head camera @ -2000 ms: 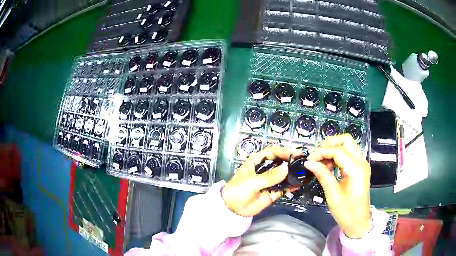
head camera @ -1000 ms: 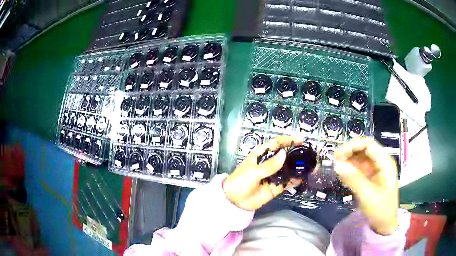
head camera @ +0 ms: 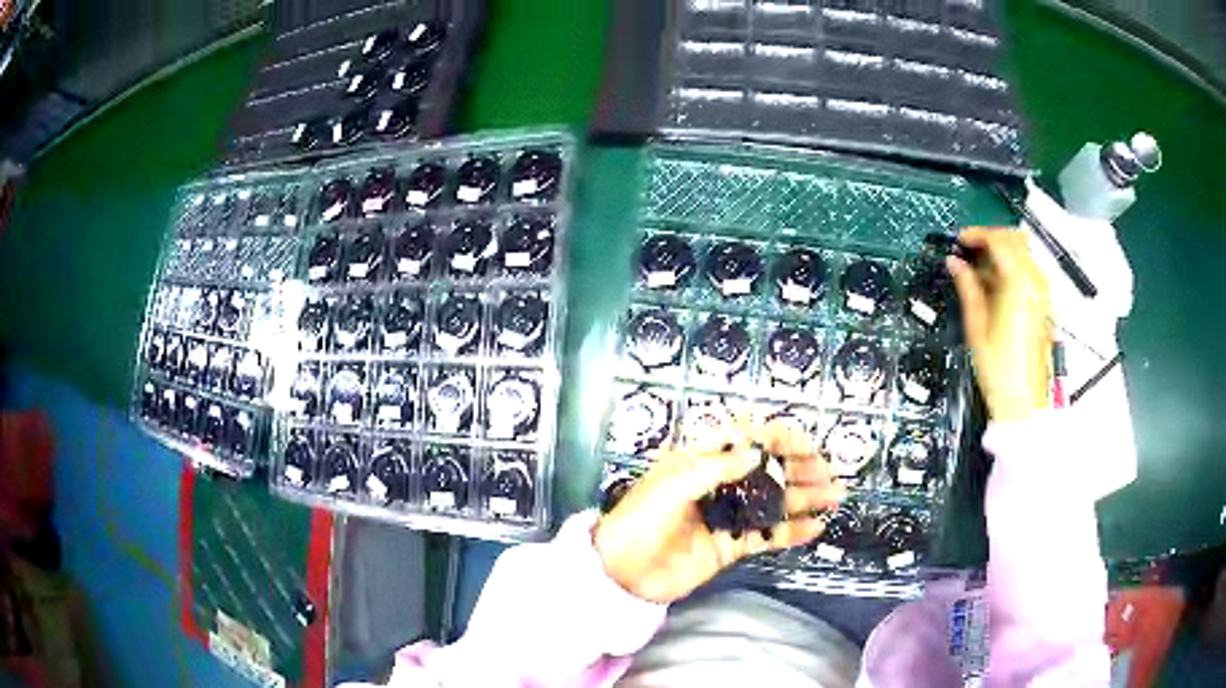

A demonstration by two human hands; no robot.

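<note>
My left hand (head camera: 686, 518) is palm up over the near edge of the right clear tray (head camera: 793, 188), holding black watch heads (head camera: 744, 500) in the palm; their number is hard to tell. My right hand (head camera: 1006, 316) is at the tray's upper right corner. Its fingertips pinch a small dark piece (head camera: 952, 247), seemingly a watch head seen edge-on. Round black watch heads with white labels (head camera: 799, 276) fill most visible pockets of this tray; the far row shows only patterned floor. My left hand hides some near pockets.
Two overlapping clear trays (head camera: 562, 336) of watch heads lie left. Black compartment trays (head camera: 847, 74) stand at the back. Right are a black pen (head camera: 1062, 242) on white paper (head camera: 1109, 423) and a white bottle (head camera: 1100, 182). My right forearm covers the area right of the tray.
My right hand has moved from near my left hand up to the tray's far right corner. My left hand has opened flatter under the watch heads and lowered slightly. The view has shifted a little.
</note>
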